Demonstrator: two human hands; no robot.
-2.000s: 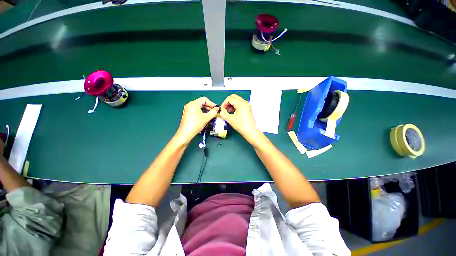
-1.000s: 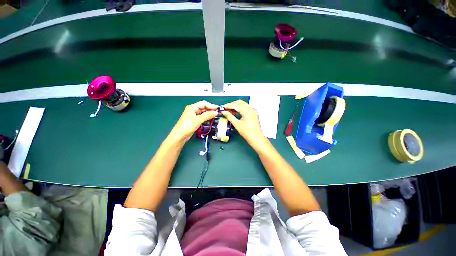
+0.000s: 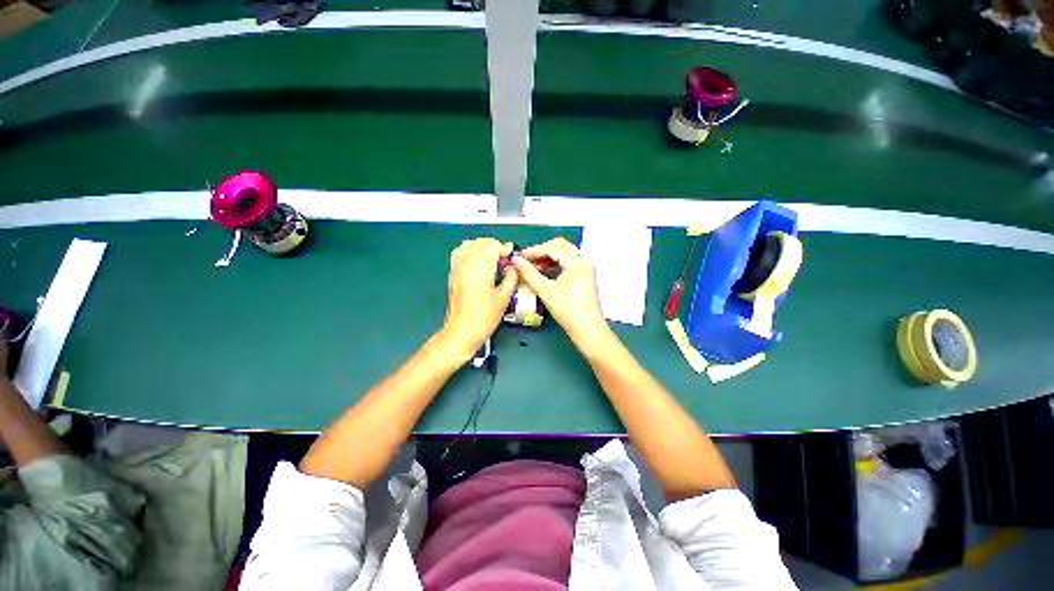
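Note:
A motor unit [image 3: 526,309] lies on the green bench in front of me, mostly hidden under my hands. Its cream part shows below my fingers, and a white lead and thin black wires [image 3: 476,404] trail toward the bench's front edge. My left hand [image 3: 477,289] and my right hand [image 3: 559,286] meet over the unit, fingertips pinched together on a small dark and red part of it. The exact part is too small and covered to tell.
A magenta-topped unit [image 3: 245,201] stands at left; another [image 3: 710,88] is on the belt beyond the rail. At right are white paper [image 3: 618,275], a red-handled tool [image 3: 675,300], a blue tape dispenser [image 3: 717,303] and tape rolls [image 3: 939,348]. A neighbour's arm [image 3: 26,421] is at far left.
The unit on the belt has moved right. My left hand has shifted right and turned more upright, covering the unit's red part that showed a second ago. Both hands stay together over the unit.

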